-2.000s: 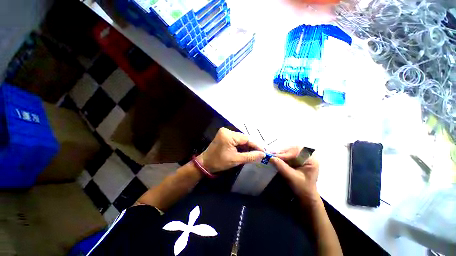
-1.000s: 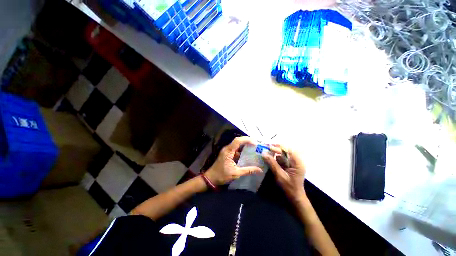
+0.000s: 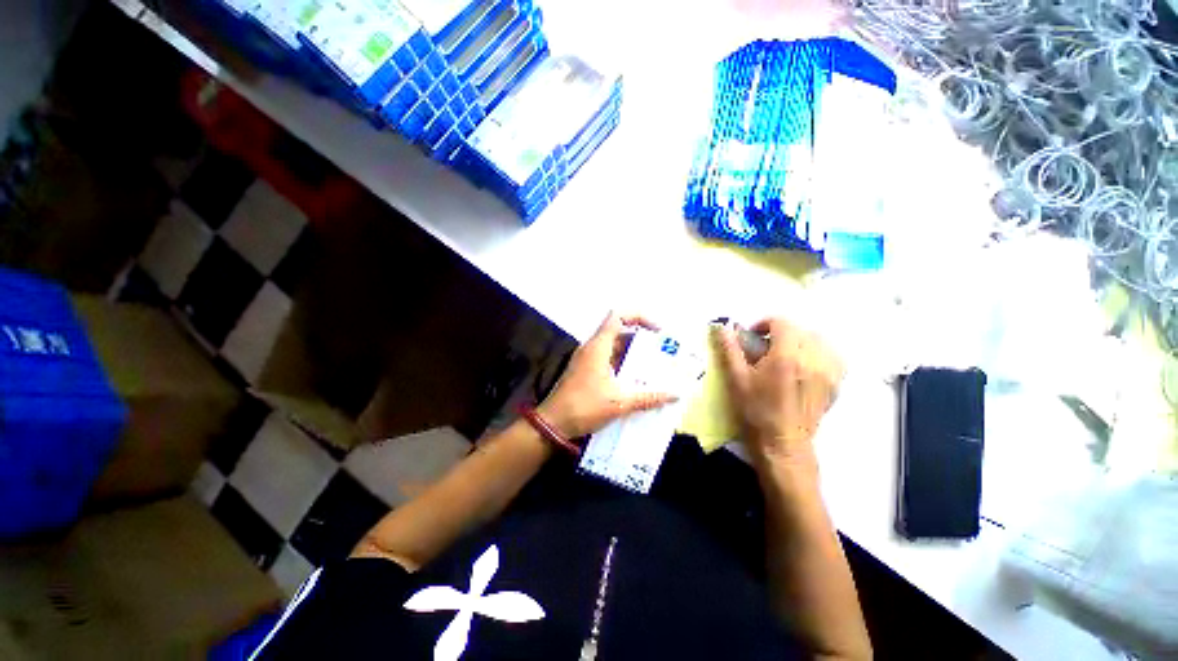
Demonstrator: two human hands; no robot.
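My left hand (image 3: 597,387) holds a thin white retail box (image 3: 628,455) by its edges at the table's front edge, over my lap. A small blue mark shows near the box's top end. My right hand (image 3: 782,387) is beside it on the right, fingers curled, with a small dull metallic strip (image 3: 753,342) between its fingers. A pale yellow sheet (image 3: 709,411) shows between the box and my right hand. Whether my right hand also touches the sheet is hard to tell.
Stepped stacks of blue-sided boxes (image 3: 557,123) stand at the table's far left edge. Fanned blue-and-white box blanks (image 3: 760,142) lie mid-table. A tangle of white cables (image 3: 1059,129) fills the upper right. A black smartphone (image 3: 940,452) lies at right. A blue crate (image 3: 58,400) is at floor left.
My right hand has moved off the box to the right and onto the table. The box now shows a white printed face. The yellow sheet has come into view beside it.
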